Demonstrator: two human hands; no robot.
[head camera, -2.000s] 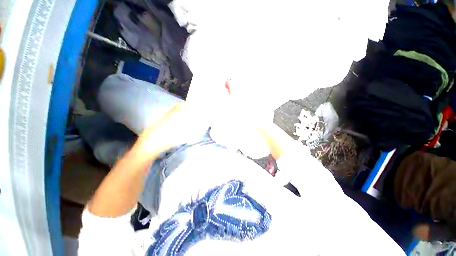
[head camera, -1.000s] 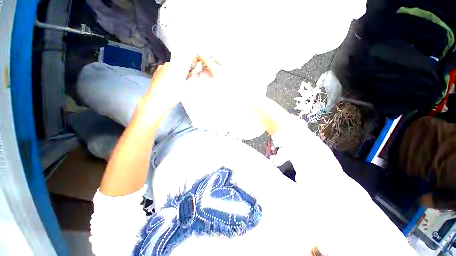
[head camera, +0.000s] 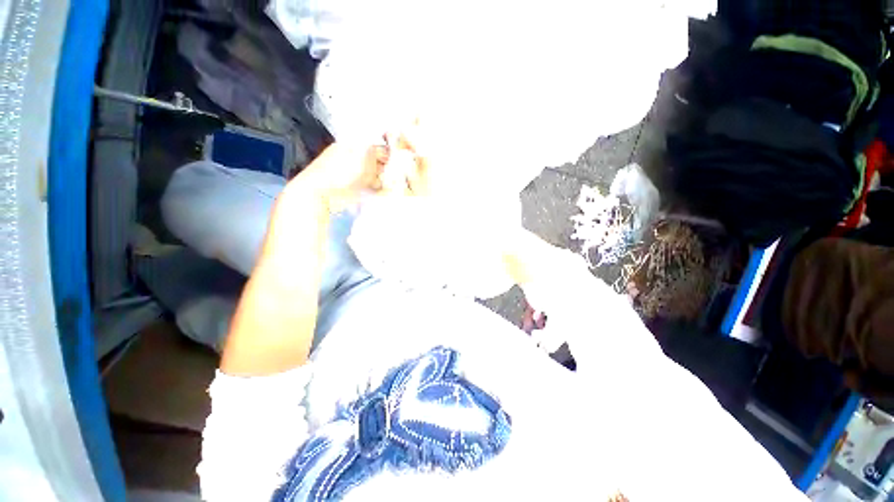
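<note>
White fabric (head camera: 510, 78) fills the upper middle in a large overexposed heap over the lap, its details washed out. My left hand (head camera: 358, 175) is at the fabric's left part, fingers bent and closed on it. My right hand (head camera: 416, 175) is close beside it, mostly washed out; its fingertips show at the fabric, and a bit of wrist shows lower right. The cloth between and below the hands hangs toward my lap.
A blue-edged white table (head camera: 74, 245) runs down the left. Dark garments (head camera: 774, 147) lie at upper right. Thread scraps (head camera: 676, 270) and white scraps (head camera: 600, 224) are on the floor. A blue rectangular object (head camera: 247, 154) is beyond my knee. A brown cloth (head camera: 843, 304) is at right.
My left hand has come off the lower washed-out cloth area and moved up, with its fingers now close to my right fingertips. The view has shifted, so the table edge sits farther left than at first.
</note>
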